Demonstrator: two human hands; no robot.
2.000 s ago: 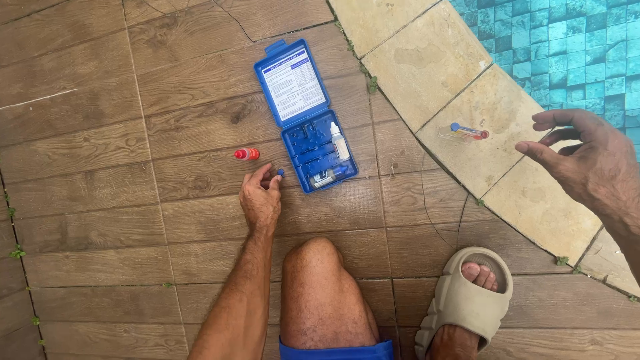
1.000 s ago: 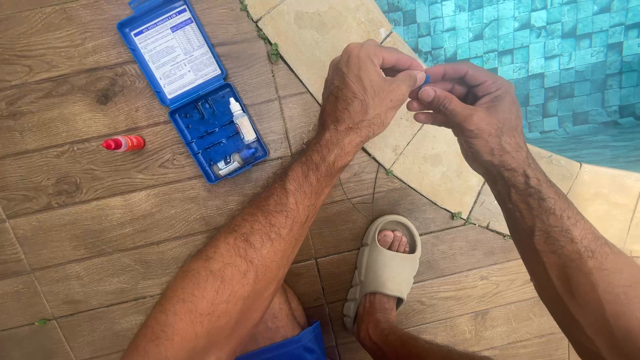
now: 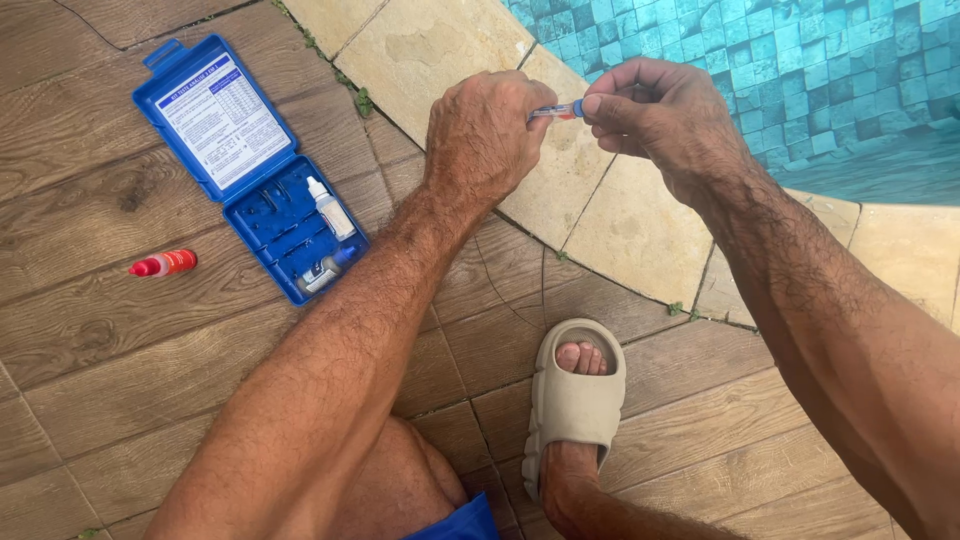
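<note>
My left hand (image 3: 487,135) grips a small clear test vial (image 3: 551,112) near the pool's edge; its fingers hide part of it. The fingertips of my right hand (image 3: 652,112) pinch the blue cap (image 3: 578,108) at the vial's right end. Something red shows beside the vial. To the left, an open blue plastic test kit case (image 3: 259,240) lies on the deck, with a printed sheet (image 3: 223,120) in its lid. In its tray are a white-capped dropper bottle (image 3: 331,210) and a blue-capped bottle (image 3: 324,271). A red dropper bottle (image 3: 163,262) lies left of the case.
Pale stone coping (image 3: 637,232) borders the blue-tiled pool (image 3: 810,75). Wood-look tiles (image 3: 97,345) form the deck. Below my hands is my foot in a beige slide sandal (image 3: 577,405), with a thin dark strand (image 3: 495,289) on the tiles above it.
My left hand has moved from beside the case to the coping, meeting my right hand. The vial that lay on the coping is now held up. The view has shifted.
</note>
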